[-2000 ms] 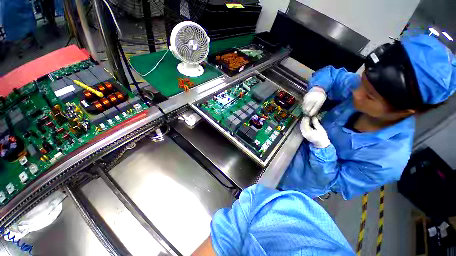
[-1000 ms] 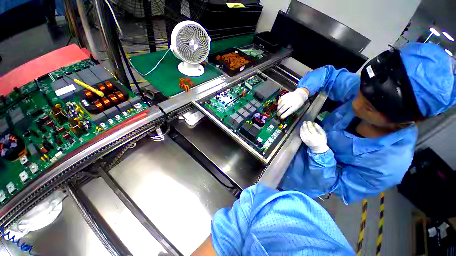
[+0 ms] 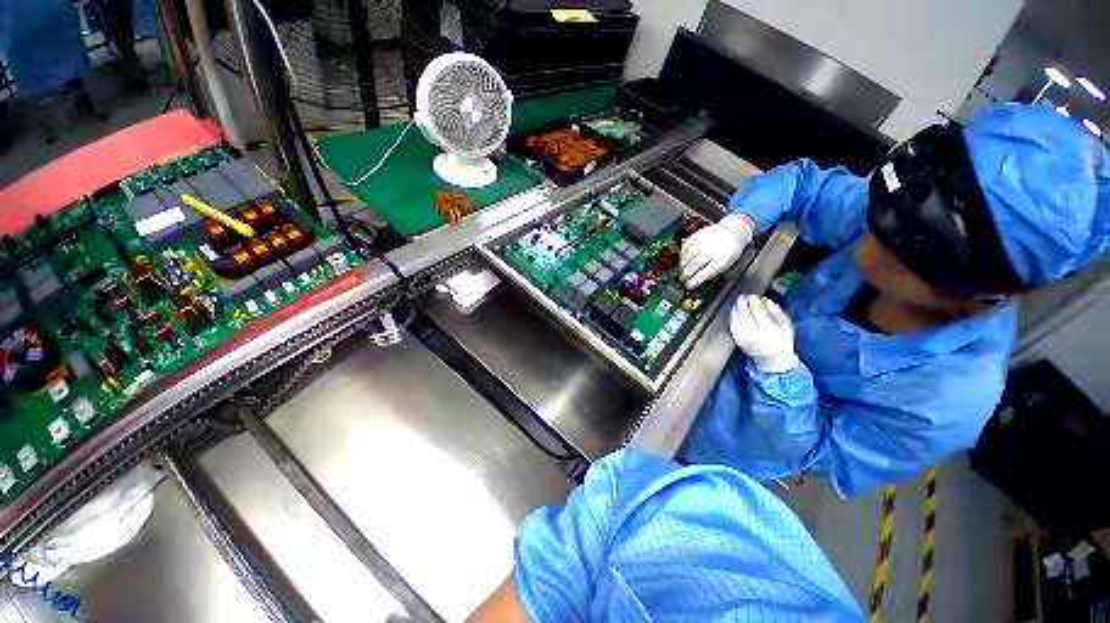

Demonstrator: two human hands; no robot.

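Observation:
Neither of my hands shows. A blue sleeve [image 3: 663,548] with a strip of bare forearm enters at the bottom centre, and its hand is cut off by the lower edge. A large green circuit board [image 3: 140,319] lies at the left behind the rail, with copper coils in a black block and a yellow stick [image 3: 217,215] across it. A second circuit board [image 3: 594,234] in a thin metal frame lies on the conveyor. Another person's white-gloved hand [image 3: 716,251] touches parts at its right side; their other gloved hand [image 3: 764,332] is beside the board.
Metal rails [image 3: 420,262] and dark crossbars [image 3: 323,505] cross the shiny conveyor. A white fan [image 3: 465,112] stands on a green mat, near a tray of orange parts [image 3: 566,149]. The person in blue [image 3: 852,377] stands at the right. An unclear white shape [image 3: 100,526] lies lower left.
The other person's hands have parted, and one has moved left onto the framed board. That board has shifted slightly right. My sleeve has barely moved.

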